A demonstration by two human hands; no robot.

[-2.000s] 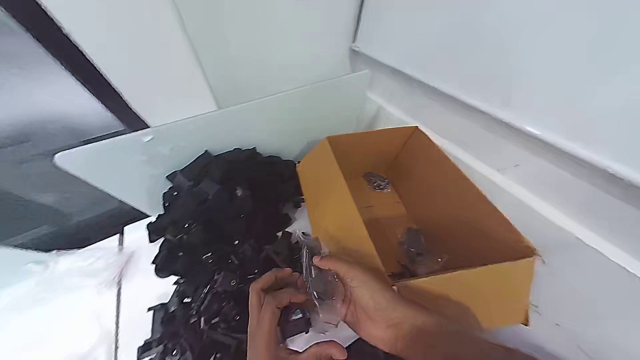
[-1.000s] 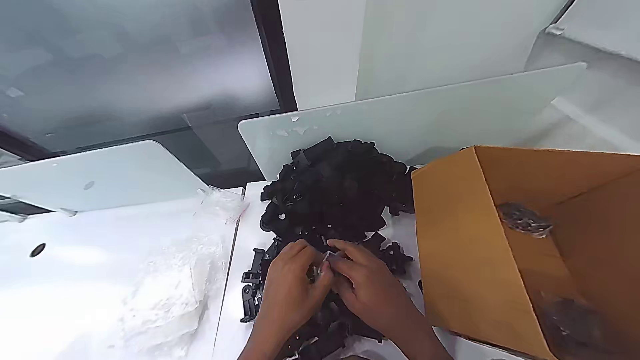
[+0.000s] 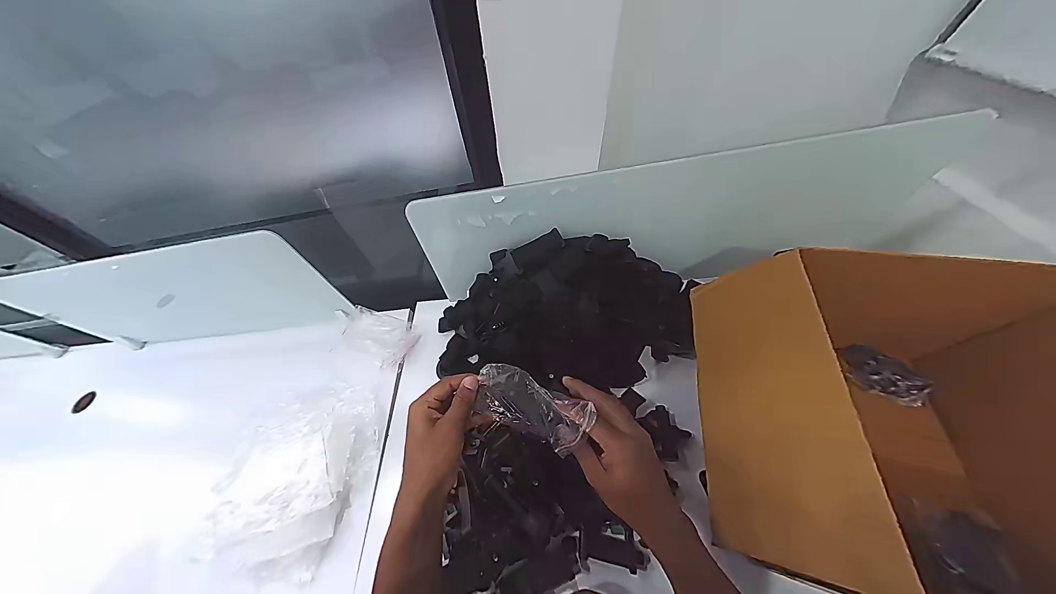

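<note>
A clear plastic bag (image 3: pixel 528 404) is stretched between my two hands, above a heap of black plastic parts (image 3: pixel 569 318). My left hand (image 3: pixel 441 429) pinches its left end between thumb and fingers. On the other side, my right hand (image 3: pixel 615 450) has its fingers at the bag's right end, some of them behind or inside the film; which, I cannot tell. The bag looks thin, and I cannot make out anything inside it. More black parts (image 3: pixel 511 503) lie below and between my forearms.
An open cardboard box (image 3: pixel 775 429) stands at the right, holding a bagged dark part (image 3: pixel 884 375) and another bag (image 3: pixel 965 544) lower down. Clear plastic bags (image 3: pixel 289 487) are piled on the white table at the left. A frosted partition (image 3: pixel 709 206) rises behind the heap.
The view has swung left since the oldest frame. My hands, close together one second ago, are now farther apart with the clear bag spread between them.
</note>
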